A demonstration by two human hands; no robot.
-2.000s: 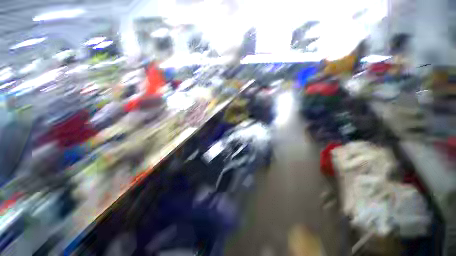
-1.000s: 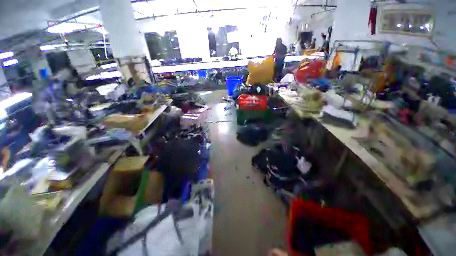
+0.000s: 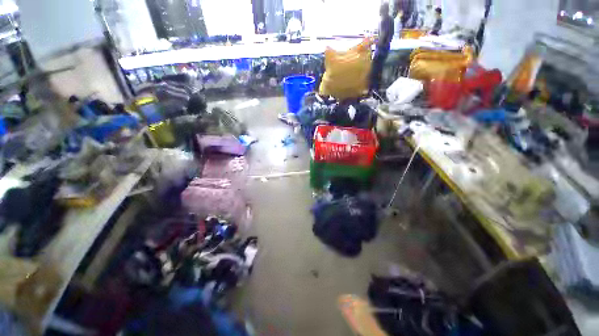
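A blurred, skin-toned shape at the bottom edge, right of centre, looks like my right hand [image 3: 360,316]; it is cut off and its fingers cannot be made out. My left hand is not in view. Just right of it, a pile of black cloth [image 3: 410,305] lies low by the aisle. Farther up the floor is a dark navy bundle [image 3: 346,223]. Behind that, a red basket [image 3: 345,146] with pale contents sits on a green basket [image 3: 340,176].
An aisle floor [image 3: 279,230] runs forward between long tables. Mixed cloth scraps [image 3: 203,256] and pink bundles [image 3: 213,197] lie left. The right table's yellow edge [image 3: 460,193] flanks the aisle. A blue bin [image 3: 298,92], yellow sack [image 3: 347,71] and a standing person [image 3: 384,39] are ahead.
The view has moved forward along the aisle. The red and green baskets look nearer, and the large red basket and the cardboard box have left the view. The skin-toned shape shows more.
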